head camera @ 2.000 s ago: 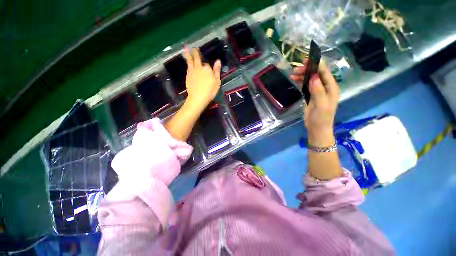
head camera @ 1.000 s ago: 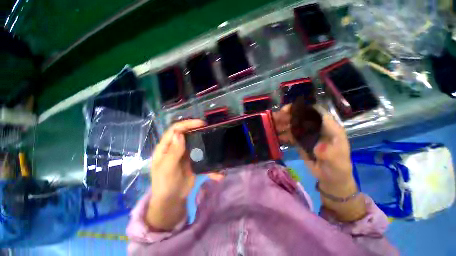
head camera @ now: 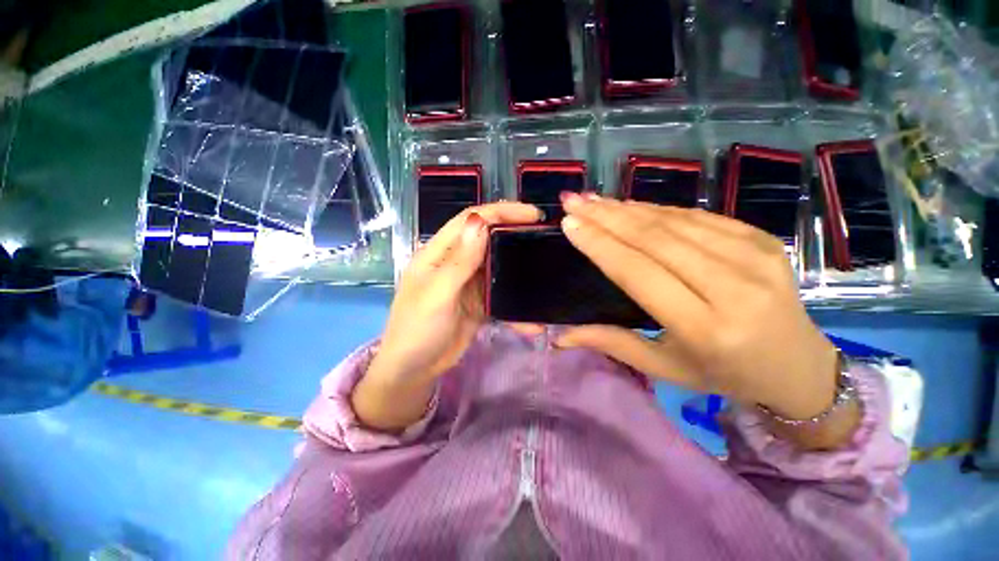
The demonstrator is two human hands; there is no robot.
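A red-edged smartphone (head camera: 559, 276) with a glossy black face lies level in front of my chest. My left hand (head camera: 436, 301) grips its left end by the edges. My right hand (head camera: 712, 296) lies over its right part, fingertips at the top edge and thumb below, hiding that end. Whether the black piece is still in my right hand cannot be seen. Behind the hands, a clear blister tray (head camera: 493, 129) holds two rows of red-edged phones. One back-row pocket (head camera: 739, 55) holds no phone.
Thin clear panel trays with black panels (head camera: 203, 247) lie at left on the green bench (head camera: 66, 153). A crumpled clear heap (head camera: 948, 99) is at right. Below the bench are a blue floor (head camera: 197, 460), a yellow-striped line (head camera: 197, 408) and a partly hidden white-topped stool (head camera: 905, 400).
My right hand has moved from holding a dark piece beside the phone to lying over the phone's right part. My left hand still holds the phone. The view has shifted and levelled.
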